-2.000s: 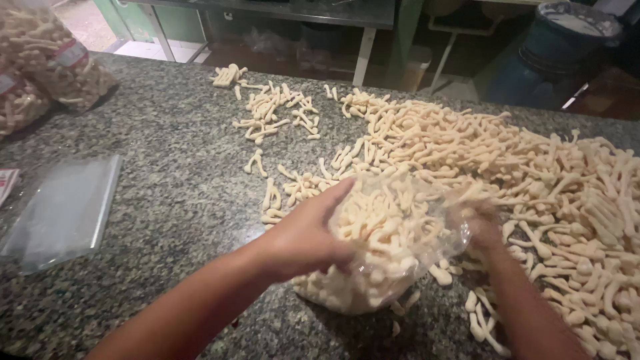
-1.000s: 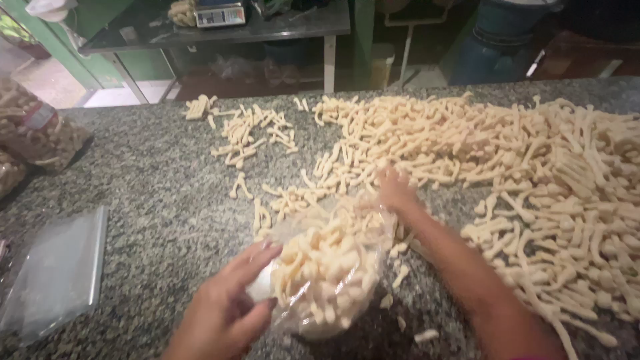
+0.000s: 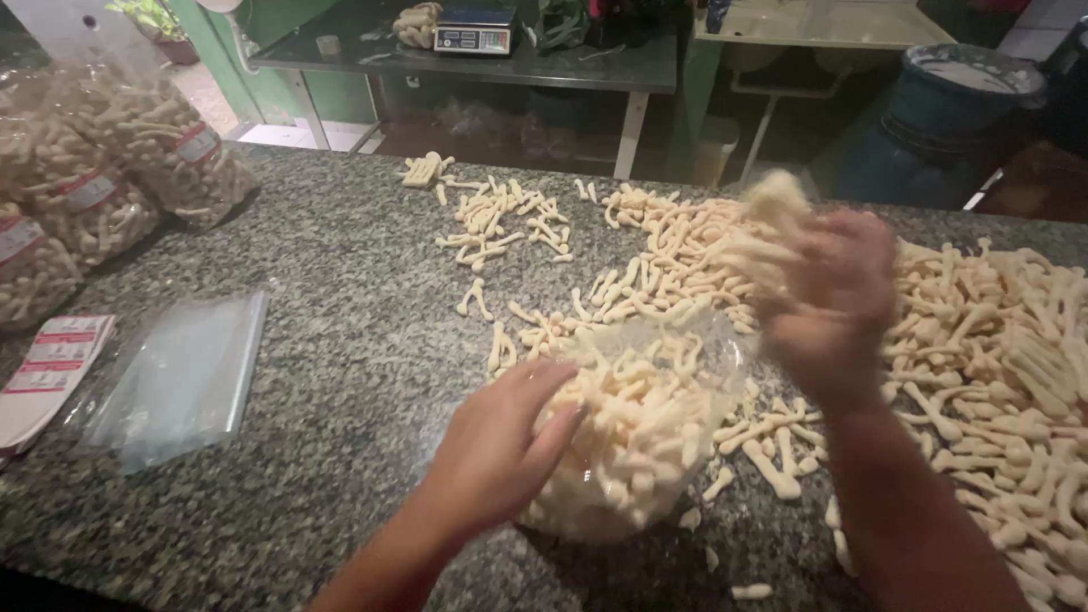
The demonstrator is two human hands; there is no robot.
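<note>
A clear plastic bag [image 3: 629,433], largely filled with pale bone-shaped snack pieces, stands on the speckled granite countertop. My left hand [image 3: 510,433] rests against the bag's left side and rim, its fingers closed on the plastic. Above and to the right of the bag, my right hand [image 3: 829,297] is blurred and holds a bunch of the pale pieces [image 3: 773,221]. Behind and to the right spreads a large heap of the same pieces [image 3: 1003,340]. A smaller scatter of pieces [image 3: 501,221] lies farther back, left of the heap.
Filled bags with red-and-white labels [image 3: 161,144] stand at the far left. In front of them are flat empty plastic bags [image 3: 187,382] and printed label sheets [image 3: 55,365]. Beyond the countertop are a dark table [image 3: 578,68] with a digital scale [image 3: 474,32] and a blue barrel [image 3: 952,110].
My right hand has risen from the heap with a bunch of pieces in it. My left hand has come onto the bag's side from slightly lower left.
</note>
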